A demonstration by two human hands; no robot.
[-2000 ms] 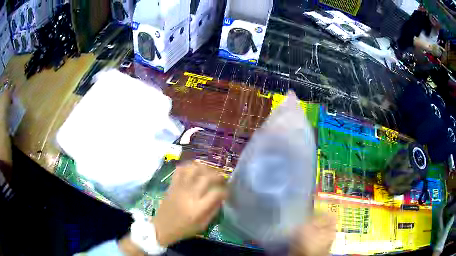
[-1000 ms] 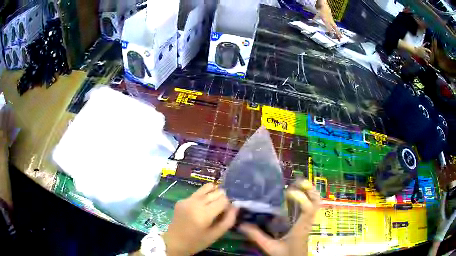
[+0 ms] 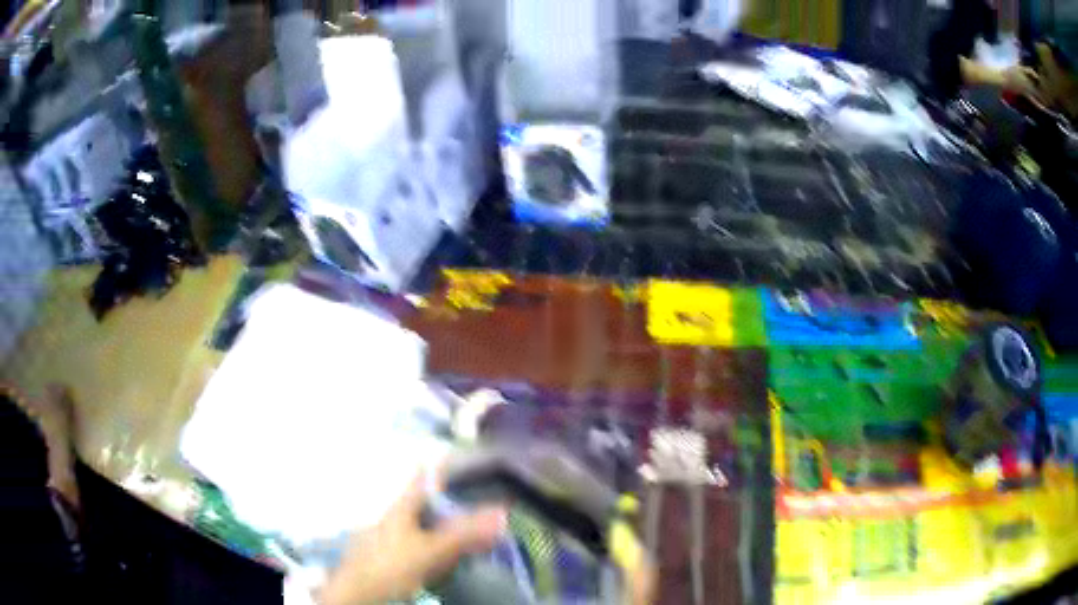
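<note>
The view is blurred. My left hand [image 3: 414, 550] holds the left side of a dark, rounded bagged speaker [image 3: 532, 502] at the bottom centre. My right hand [image 3: 636, 567], mostly cut off or hidden, is at its right side, with a yellow tip on one finger. A thick white stack of poly bags [image 3: 313, 414] lies just left of the speaker. A camouflage speaker [image 3: 987, 402] with a pale ring stands at the right, not bagged.
White and blue retail boxes [image 3: 556, 177] stand at the back, left and centre. A shiny black heap [image 3: 142, 231] lies far left. Flat white packets [image 3: 828, 95] lie at the far side. Dark speakers [image 3: 1017, 242] are at the right edge. A person's arm [image 3: 59, 443] shows at the left edge.
The bagged speaker has moved left between my hands, and the bag's pointed end no longer sticks up. The view has shifted, so the bench sits lower. The hand at the far packets is gone.
</note>
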